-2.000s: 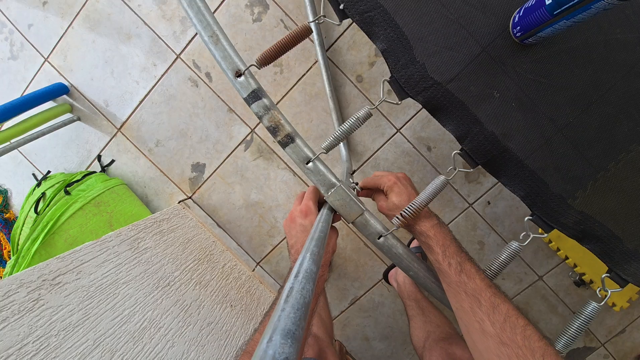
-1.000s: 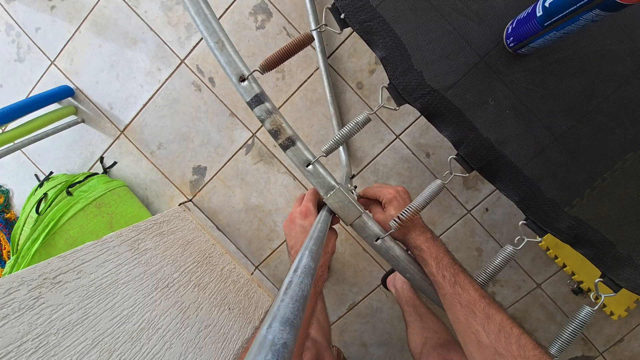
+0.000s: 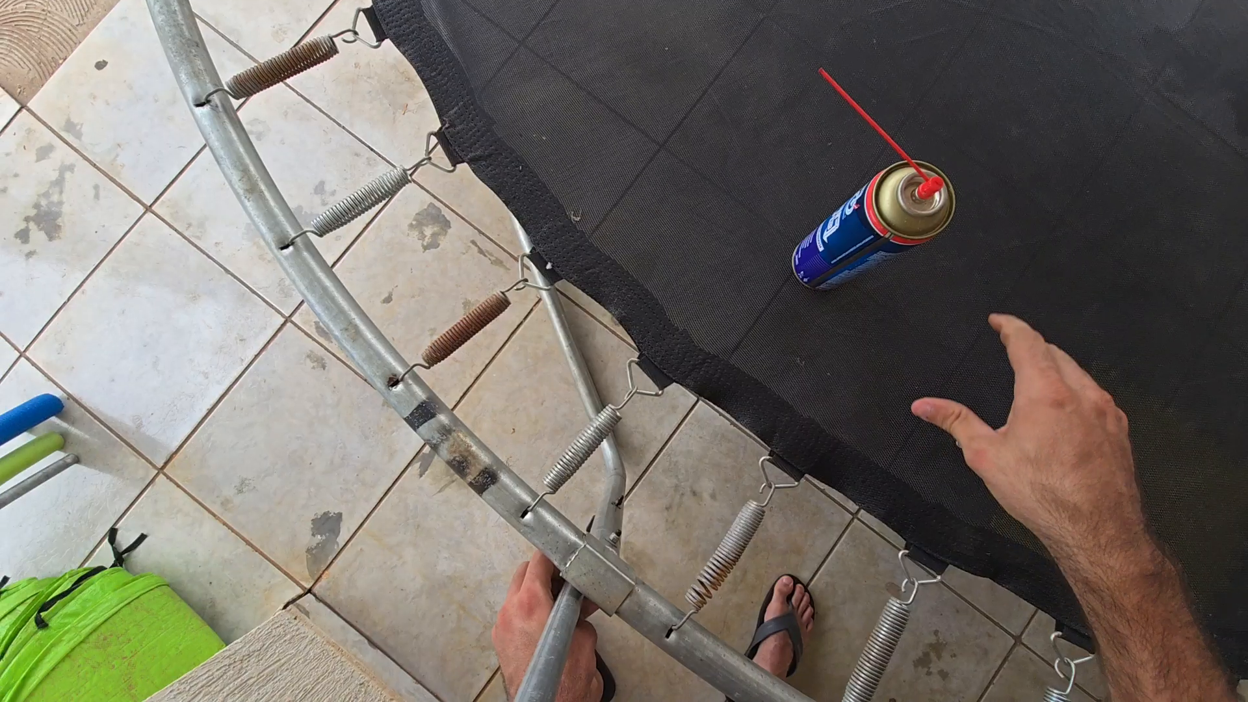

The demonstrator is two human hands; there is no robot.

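Note:
My left hand (image 3: 548, 634) is wrapped around a galvanized steel pole (image 3: 554, 639), just below the joint sleeve (image 3: 597, 575) of the trampoline's curved frame tube (image 3: 341, 317). Part of that hand is hidden behind the pole. Over the black trampoline mat (image 3: 702, 107) my right hand (image 3: 1043, 439) is empty, thumb and fingers spread. Up and left of it an aerosol spray can (image 3: 858, 229) with a red straw stands on the mat, not touched. A bent brace tube (image 3: 570, 351) runs beneath the mat's edge to the joint. A bolt end (image 3: 612, 539) shows there.
Coil springs, among them a rusty one (image 3: 466, 330) and a grey one (image 3: 726, 556), link frame and mat. A bright green fabric bundle (image 3: 146, 634), foam-covered poles (image 3: 29, 453) and a textured wall top (image 3: 283, 663) lie at left. My sandaled foot (image 3: 780, 624) is on the tiles.
My right hand has left the frame joint and moved right, out over the mat near the spray can. My left hand remains at the pole. The view has shifted toward the mat.

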